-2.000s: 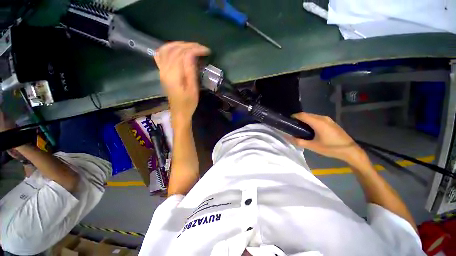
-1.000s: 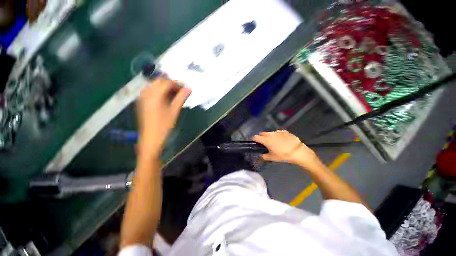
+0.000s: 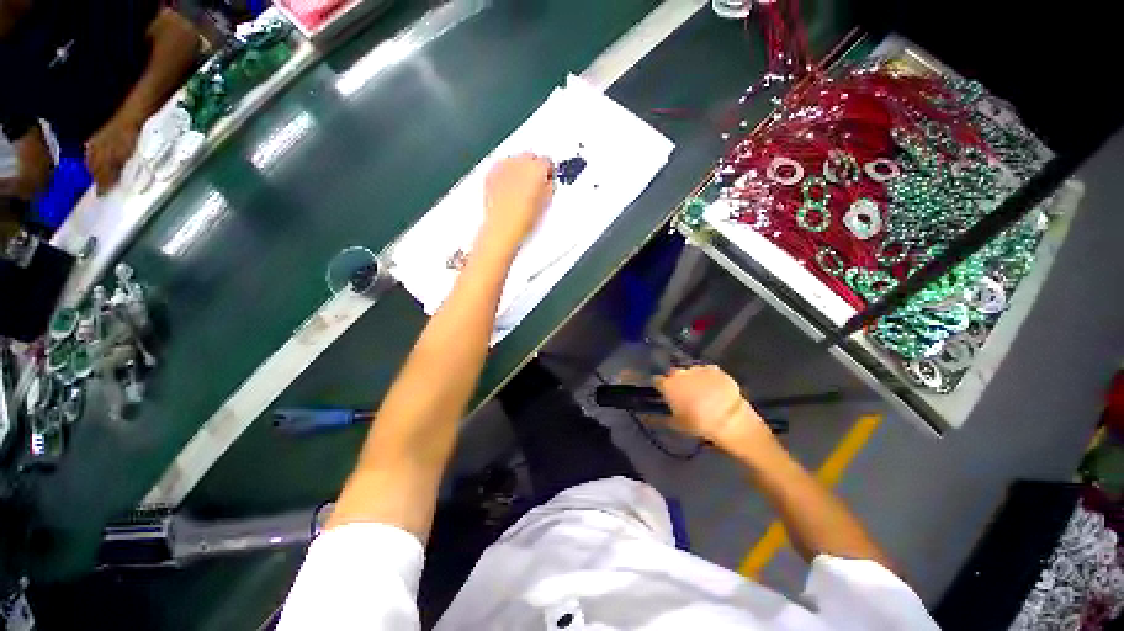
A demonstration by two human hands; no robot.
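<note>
My left hand (image 3: 518, 195) is at the white paper sheet (image 3: 597, 123), its fingertips beside a small pile of black screws (image 3: 571, 169). I cannot tell whether a screw is between its fingers. My right hand (image 3: 705, 402) is closed around the black electric screwdriver (image 3: 629, 397), held beyond the bench edge. The hot-air styling brush (image 3: 240, 533) lies at the lower left of the bench, its grey handle partly behind my left arm. The blue-handled hand screwdriver (image 3: 323, 419) lies above it, its shaft hidden by the arm.
A tray of red and green wired parts with rings (image 3: 865, 222) stands at the right. A clear cup (image 3: 354, 270) stands left of the paper. Loose parts (image 3: 93, 351) lie at the far left. Another person's hand (image 3: 114, 150) is at the upper left. A black cable crosses the right side.
My left hand has gone from the brush to the cup side of the paper, then across to the black screws. My right hand keeps the screwdriver. The view has turned right.
</note>
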